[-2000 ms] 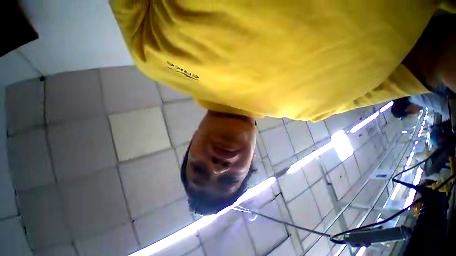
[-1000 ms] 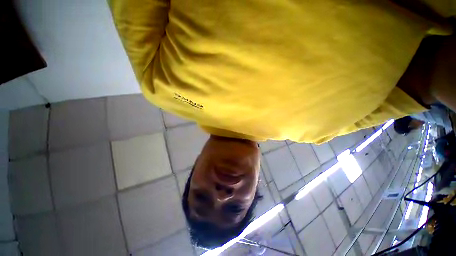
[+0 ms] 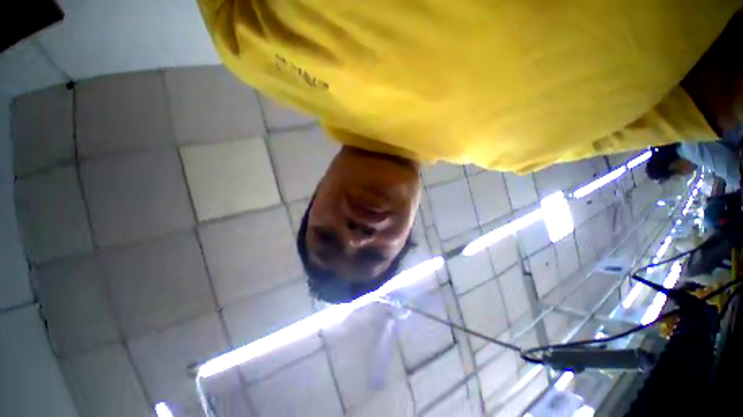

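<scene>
The picture is upside down. A person in a yellow shirt [image 3: 481, 81] fills the upper part, very near the lens, with the head hanging down toward the middle. A grey rod-shaped tool [image 3: 599, 358] with a looped black cord hangs at the lower right. A dark, unclear mass [image 3: 680, 358] with black cables lies beside it at the right edge. Neither my left hand nor my right hand can be made out. A bare arm at the upper right edge is dark and cut off.
Ceiling panels [image 3: 142, 195] and bright strip lights [image 3: 322, 326] fill the left and middle. Another person [image 3: 664, 163] in a light top is far off at the right, near rails and more lights. A dark brown corner [image 3: 28, 20] shows at the upper left.
The view has tilted, so the shirt, head and ceiling sit higher than one second ago. The grey tool shows again at the lower right. No hand has come into view.
</scene>
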